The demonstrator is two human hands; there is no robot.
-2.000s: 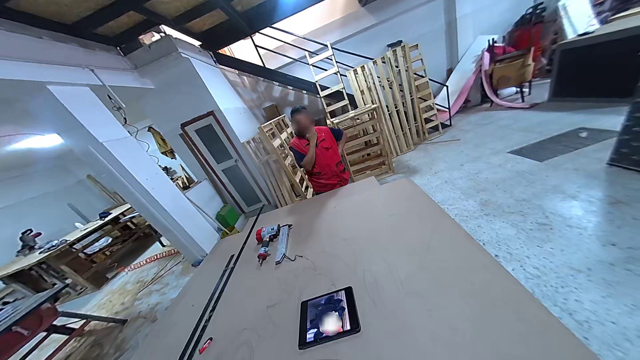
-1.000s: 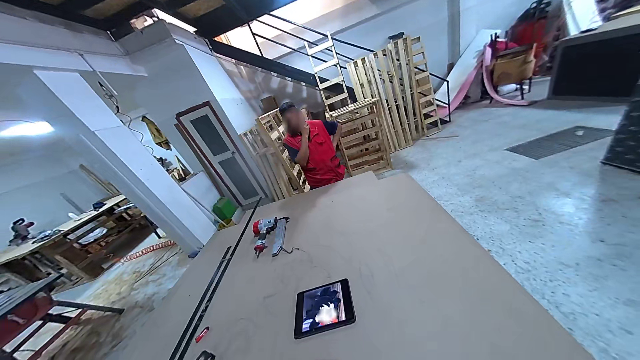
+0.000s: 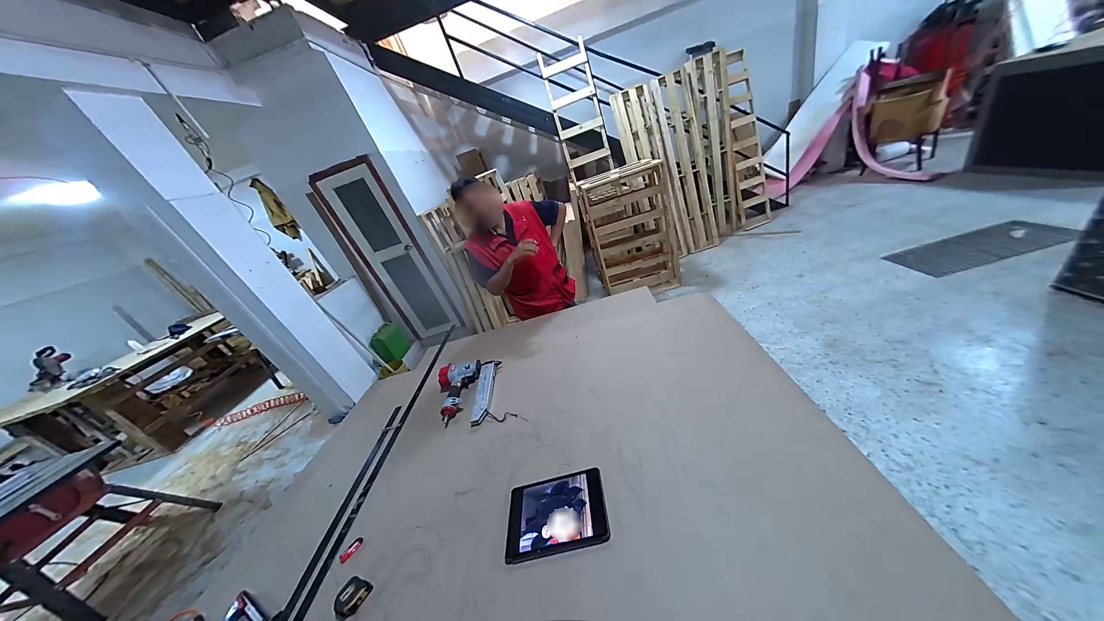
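Observation:
Neither of my hands is in the head view. A tablet with a lit screen [image 3: 558, 516] lies on the large brown board tabletop [image 3: 673, 431]. Farther back on the board rests a red and grey pneumatic nail gun [image 3: 470, 391]. Long black strips [image 3: 366, 479] run along the left side. Near them are a small red tool [image 3: 351, 549] and a black and yellow tape measure [image 3: 353, 596]. Part of another red and dark tool [image 3: 246, 607] shows at the bottom edge.
Behind the board's far edge stands a person in a red vest [image 3: 536, 267]. Wooden pallets [image 3: 690, 155] lean by the stairs. At left are a red-based machine stand [image 3: 60, 509] and a workbench [image 3: 129, 371]. A floor grate [image 3: 983, 247] lies at right.
The person in the red vest has leaned to the left, and the raised hand has moved down from the face. The tape measure has come into full view.

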